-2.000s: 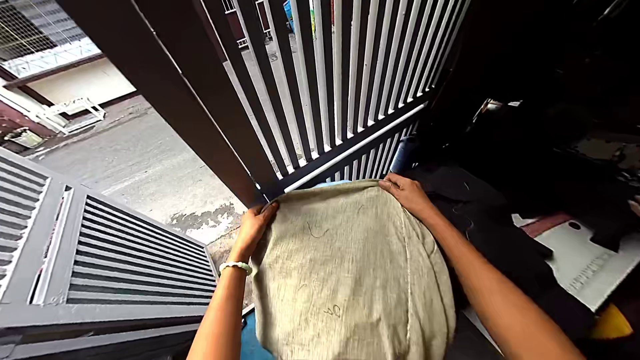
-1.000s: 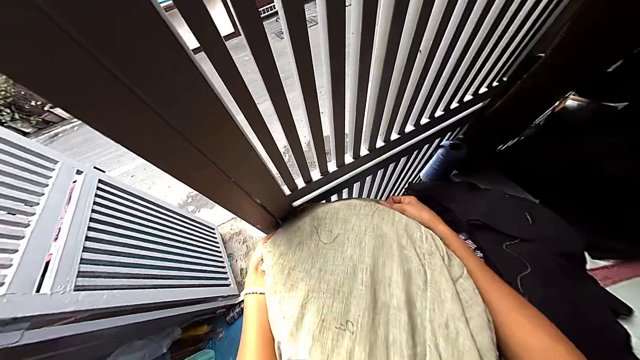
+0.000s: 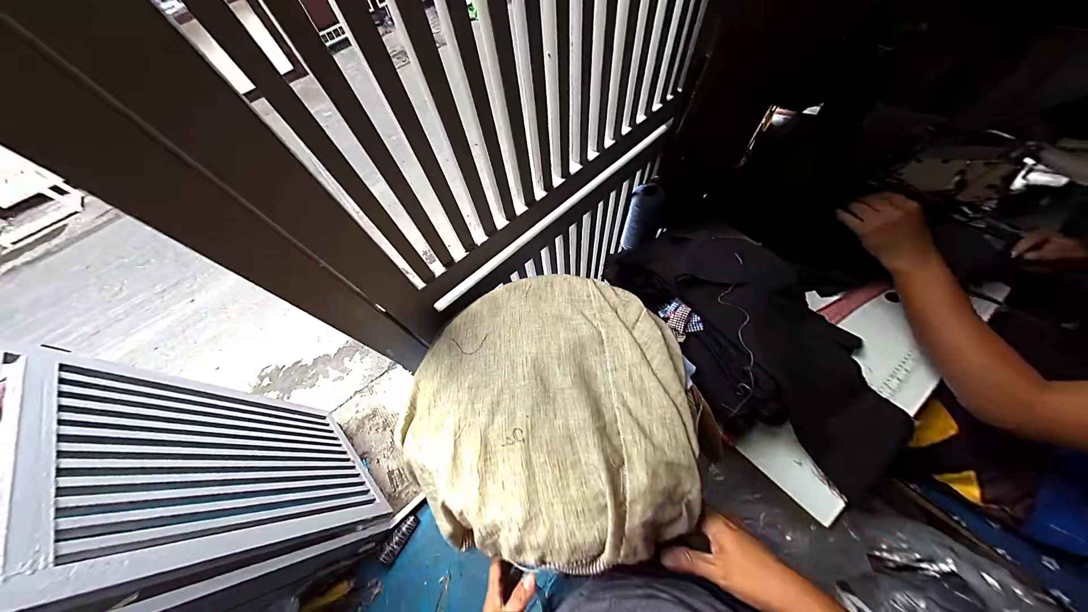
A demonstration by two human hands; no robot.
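A beige woven cloth cover (image 3: 552, 425) with a gathered, elastic-looking lower edge is stretched over a rounded seat or stool top; what lies beneath is hidden. At its near edge, low in the view, my left hand (image 3: 510, 586) shows only thumb and fingers, close to the hem. My right hand (image 3: 731, 561) rests at the near right side, its fingertips by or under the hem. Whether either hand pinches the cloth is not clear. Dark cloth (image 3: 646, 595) lies between the two hands.
A barred metal gate (image 3: 510, 110) stands ahead, a louvred panel (image 3: 212, 459) at left. Black fabric (image 3: 765, 323) covers part of a white work surface (image 3: 884, 357) at right, where another person's arm (image 3: 960, 323) reaches over. A blue thread cone (image 3: 642, 217) stands by the gate.
Both my hands have moved from the cover's far edge and sides to its near edge. The cover now looks rounded and drawn in at the near side. Another person's arm has come into view at right.
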